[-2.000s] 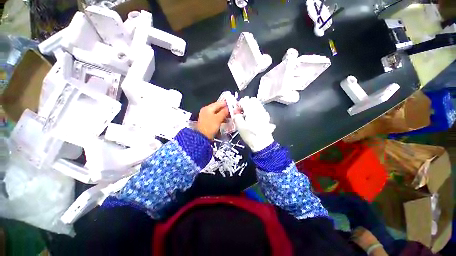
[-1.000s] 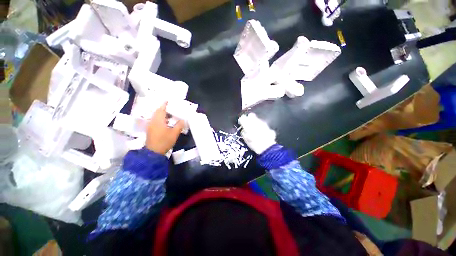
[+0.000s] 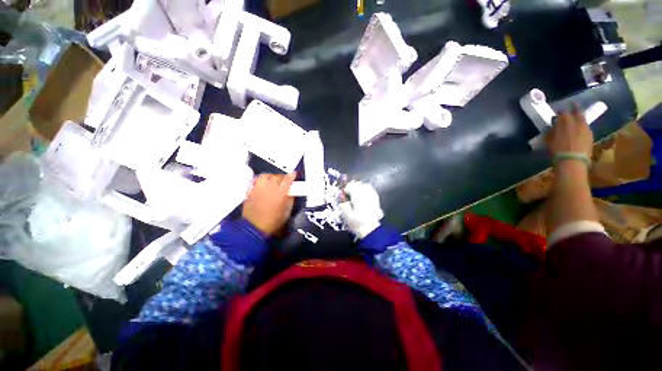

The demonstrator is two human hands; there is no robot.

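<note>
My left hand (image 3: 270, 204), bare, grips the arm end of a white plastic housing (image 3: 314, 163) held upright in front of me. Its fingers partly hide the arm. My right hand (image 3: 361, 209), in a white glove, is at the right side of the loose pile of small white clips (image 3: 327, 217). Its fingertips are close to the housing; whether they pinch a clip is too blurred to tell. A loose heap of white housings (image 3: 149, 130) lies at the left. A smaller group of housings (image 3: 385, 109) stands beyond my hands.
Another person's hand (image 3: 570, 136) is on a single housing (image 3: 538, 109) at the right table edge. A metal fixture (image 3: 599, 71) is at the far right. A cloudy plastic bag (image 3: 65, 232) and an open carton (image 3: 69, 90) are at the left. A red stool (image 3: 501, 233) is beside the table.
A housing has joined the group beyond my hands. My left hand went to the heap, then came back right with a housing. Another person's arm has reached in from the right.
</note>
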